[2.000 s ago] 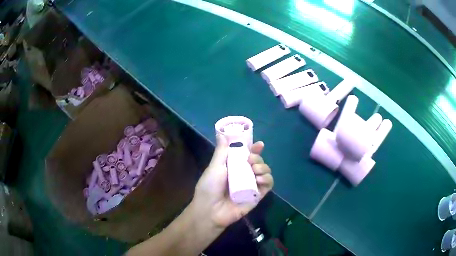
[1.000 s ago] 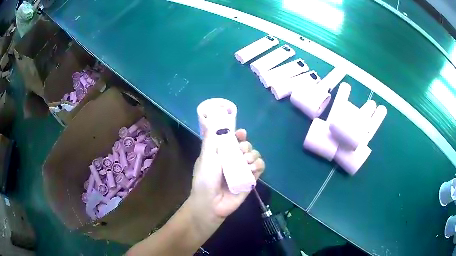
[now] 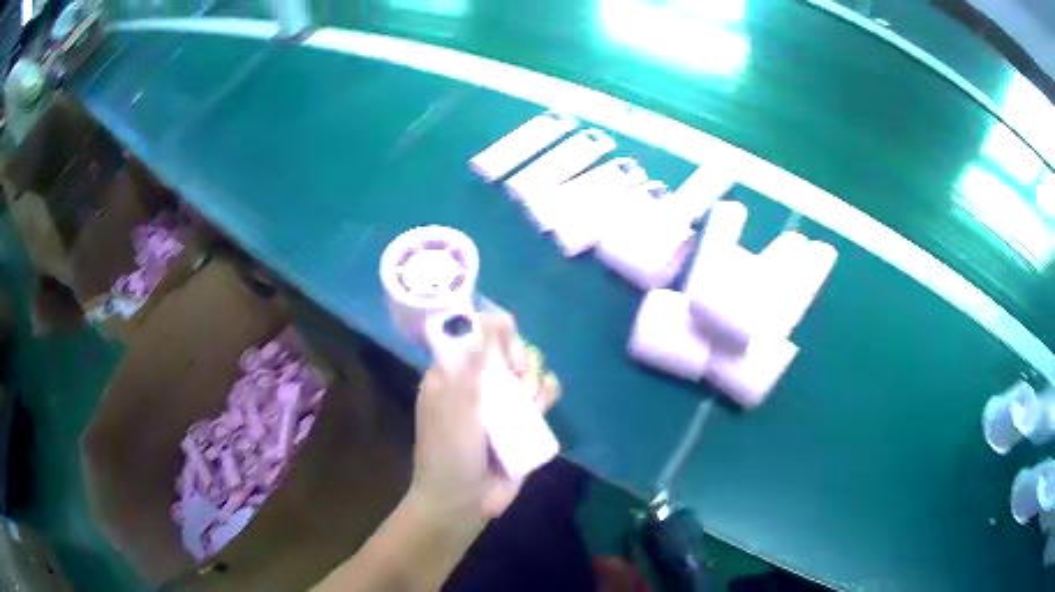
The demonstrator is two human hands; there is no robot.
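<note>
My left hand [image 3: 457,445] is closed around the handle of a pink fan body [image 3: 430,275], held over the near edge of the bench. Its round head points up and away, showing the spoked grille inside. A dark oval opening shows on the handle below the head. The black electric screwdriver [image 3: 669,541] is at the bottom edge, its tip apart from the fan body. My right hand is not clearly visible; only a blurred reddish patch and dark shapes show near the screwdriver.
Pink handle covers [image 3: 523,146] lie in a row on the green bench [image 3: 289,150]. Several pink fan bodies [image 3: 671,333] are piled right of them. White cups [image 3: 1009,416] stand at the right edge. Open cartons [image 3: 127,399] with pink parts are at left.
The screwdriver tip, at the handle's lower end a second ago, is now away from it. My left hand has tilted the fan body, so its grille shows. The whole view has shifted.
</note>
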